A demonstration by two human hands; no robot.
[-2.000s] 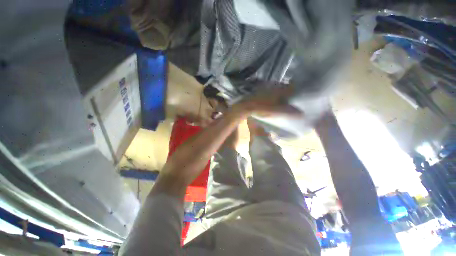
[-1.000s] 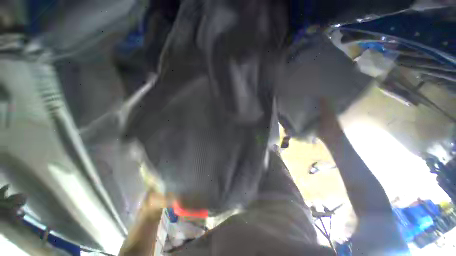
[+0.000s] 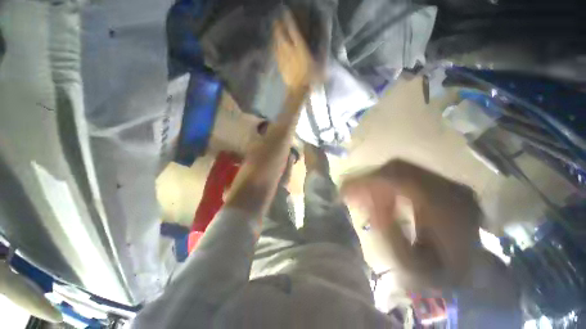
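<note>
A grey garment pile (image 3: 238,32) hangs at the top centre, with dark and pale parts and a whitish piece (image 3: 347,93) at its lower right. My left hand (image 3: 294,54) lies on the front of the grey pile, fingers extended and pointing up, not visibly gripping it. My right hand (image 3: 385,199) is raised at the right, away from the garments. It is strongly blurred, its fingers look bent and apart, and no object shows in it.
A cloth-covered table (image 3: 122,128) runs down the left. A blue post or crate part (image 3: 198,119) and a red stool (image 3: 218,186) stand beside it. Dark garments under shiny plastic (image 3: 514,106) lie at the right. Tan floor (image 3: 411,128) shows between.
The large grey garment has moved up and away from my body. My left hand has moved from the lower left up onto it. My right hand has left the garment and come back nearer the camera.
</note>
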